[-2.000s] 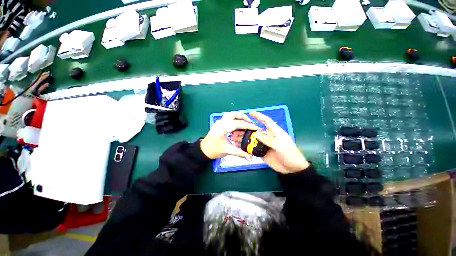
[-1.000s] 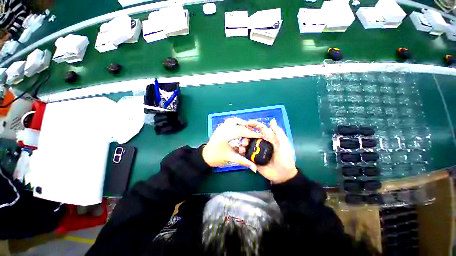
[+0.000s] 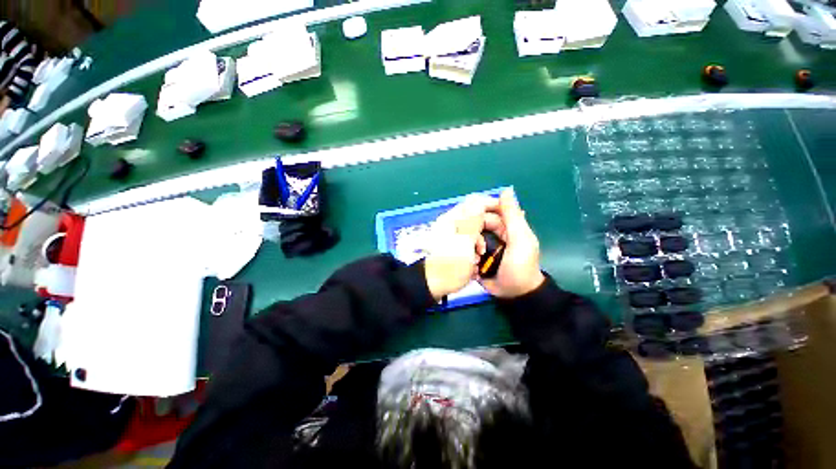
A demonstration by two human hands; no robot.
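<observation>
A small black unit with orange trim [image 3: 491, 256] is held between my two hands above the blue parts bin [image 3: 392, 223]. My right hand [image 3: 519, 252] is wrapped around its right side. My left hand [image 3: 456, 249] is closed against its left side and hides much of it. Small white parts [image 3: 414, 240] lie in the left part of the bin. The hands cover the middle and right of the bin.
The clear blister tray [image 3: 678, 174] with black parts [image 3: 639, 245] lies at right. A tool holder [image 3: 291, 190], black bundle [image 3: 308, 236], smartphone [image 3: 226, 316] and white sheet [image 3: 137, 293] are at left. White boxes [image 3: 279, 60] and units [image 3: 290, 131] stand on the far belt.
My hands have closed more tightly around the unit, and my left hand now covers more of it. The unit has turned, showing less of its face. The belt items have shifted left in view.
</observation>
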